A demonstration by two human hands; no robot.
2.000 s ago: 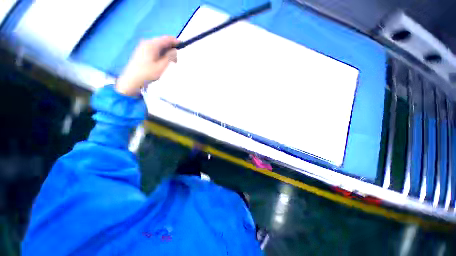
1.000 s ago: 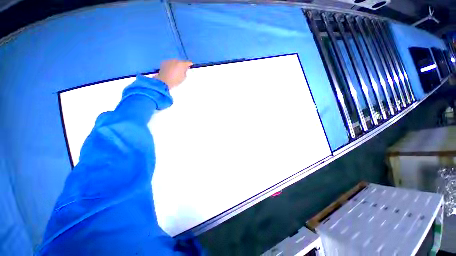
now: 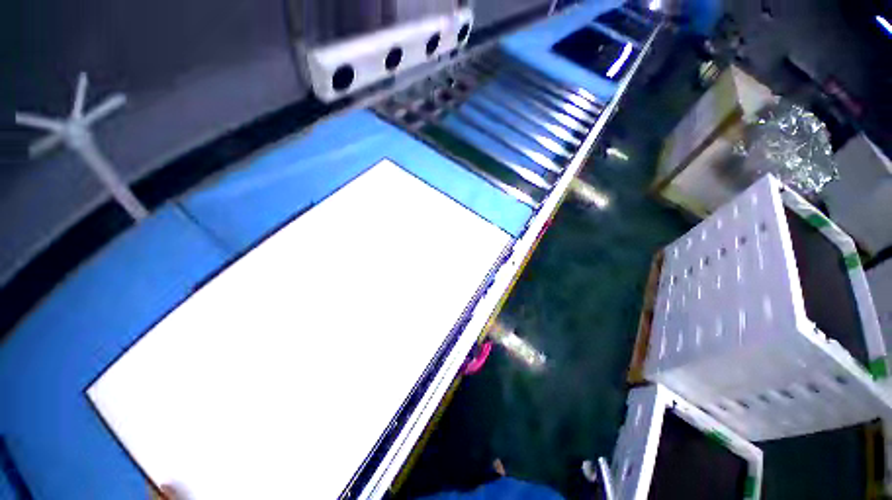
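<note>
A large bright white rectangular sheet (image 3: 323, 322) with a thin dark border lies flat on the light-blue surface (image 3: 284, 186) of the line. My left hand (image 3: 168, 491) shows only as blurred fingertips at the bottom edge, by the sheet's near-left border. The rest of it is cut off, and its grip cannot be told. My right hand cannot be made out. Blue clothing shows at the bottom edge, with a tiny skin-toned spot above it that is too small to identify.
Metal rollers (image 3: 518, 146) and a dark glossy panel (image 3: 592, 49) lie farther along the line. A white blower bar (image 3: 391, 57) stands behind. White foam boxes (image 3: 714, 283) with dark contents, a wooden pallet and crinkled clear film (image 3: 792, 146) are right, beyond the side rail (image 3: 489, 293).
The view has swung toward the right along the line. My left hand has gone from the sheet's far edge to the bottom-left frame edge. The dark strip seen in it earlier no longer shows.
</note>
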